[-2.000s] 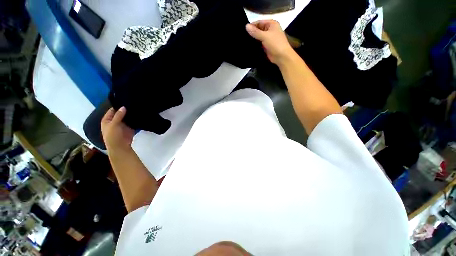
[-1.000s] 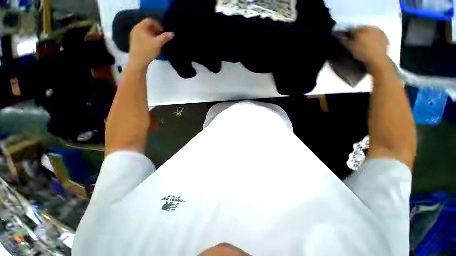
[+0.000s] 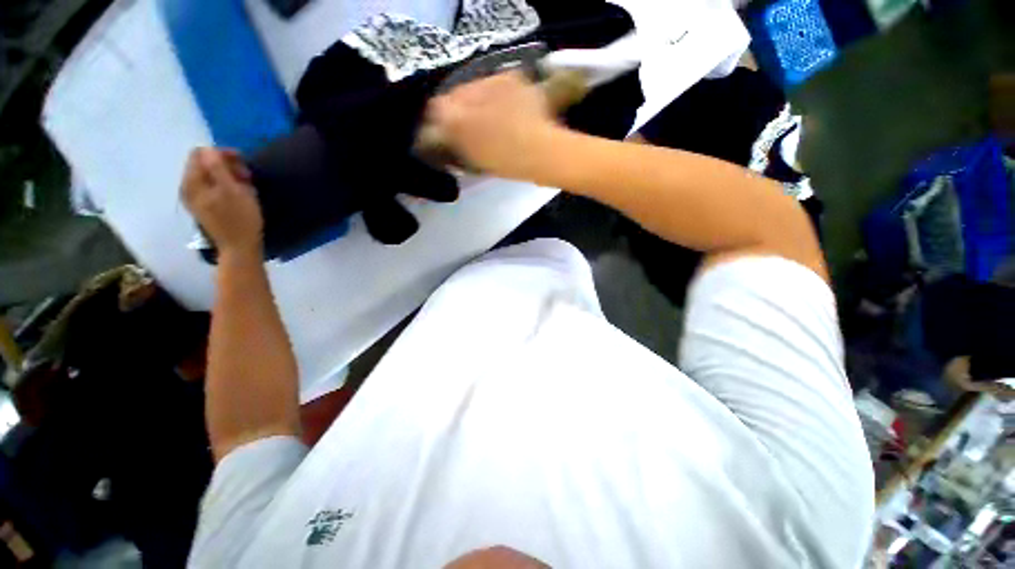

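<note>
The black garment (image 3: 345, 122) lies over the grey sleeve board (image 3: 292, 191), with its white lace trim (image 3: 417, 45) at the far side and wavy edges hanging towards me. My left hand (image 3: 226, 200) is curled around the board's rounded left end, left of the garment. My right hand (image 3: 490, 120), blurred, grips the steam iron (image 3: 490, 69) over the middle of the garment. The iron's soleplate is mostly hidden by my hand, so contact with the cloth cannot be made out.
A blue strip (image 3: 228, 72) crosses the left of the white table (image 3: 122, 122). A whitish hose (image 3: 607, 61) runs right from the iron. A black garment pile with lace (image 3: 774, 145) is beside the table's right edge. A blue basket (image 3: 796, 39) stands at the far right.
The iron has moved left over the garment in my right hand. My left hand has gone from the garment's left edge to the board's end. The view has turned.
</note>
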